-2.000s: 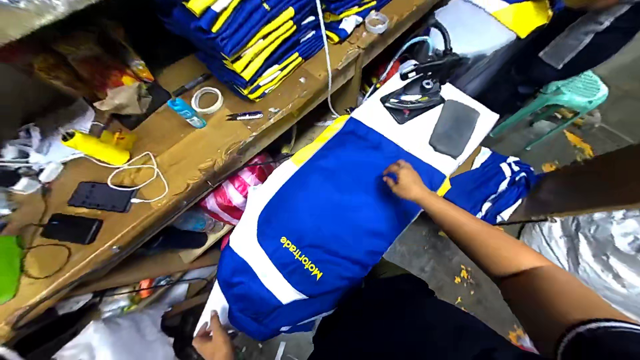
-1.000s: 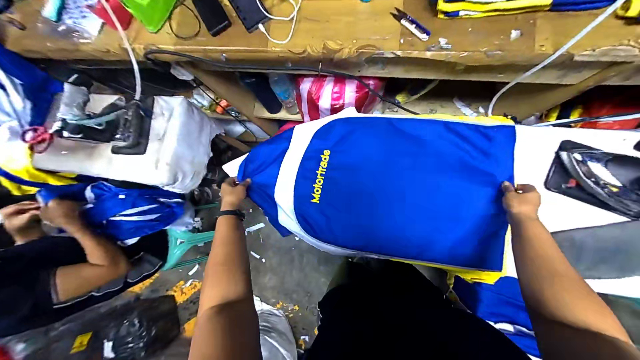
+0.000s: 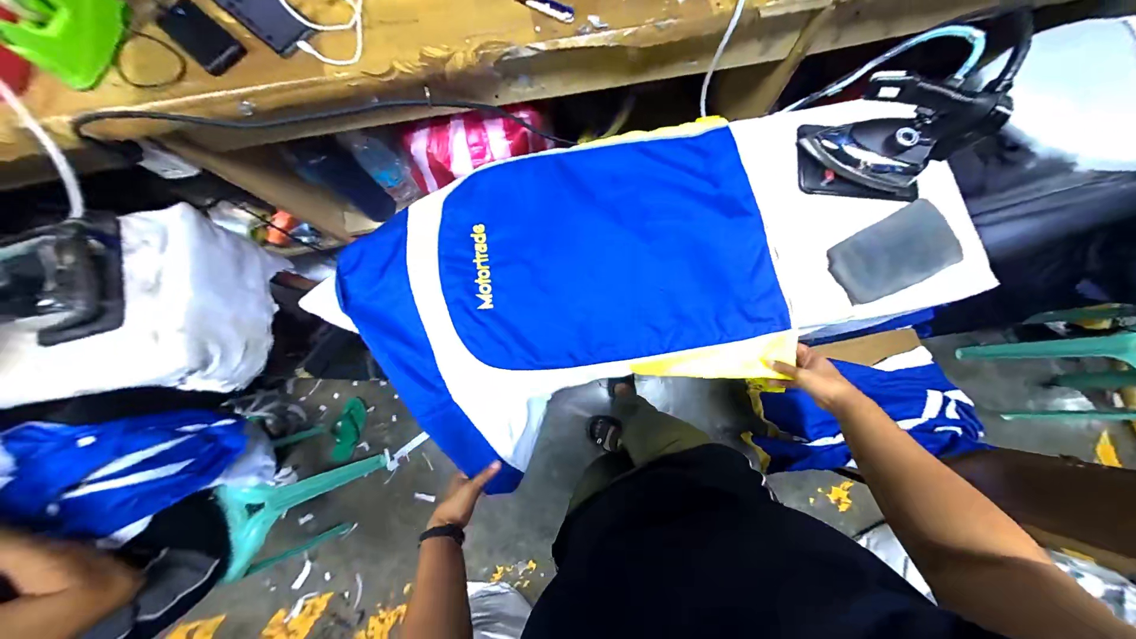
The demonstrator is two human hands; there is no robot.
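A blue, white and yellow garment (image 3: 612, 257) with yellow lettering lies spread over a white-covered ironing board (image 3: 958, 257). My left hand (image 3: 463, 497) pinches its blue lower corner, which hangs off the board's near side. At the yellow near edge, my right hand (image 3: 812, 373) grips the fabric between thumb and fingers. To the right on the board, a steam iron (image 3: 887, 146) rests on a black pad, with a grey pad (image 3: 896, 251) beside it.
Along the back runs a wooden workbench (image 3: 373, 67) with a phone and cables. More blue garments (image 3: 874, 413) lie at lower right. At left are another iron, a white-covered surface (image 3: 191, 293), a green plastic stool (image 3: 257, 515) and another person's arm (image 3: 53, 577).
Both hands have moved toward my body along the garment, whose near corner now hangs lower. Two seconds ago my right hand rested on top of the blue cloth. The view has swung.
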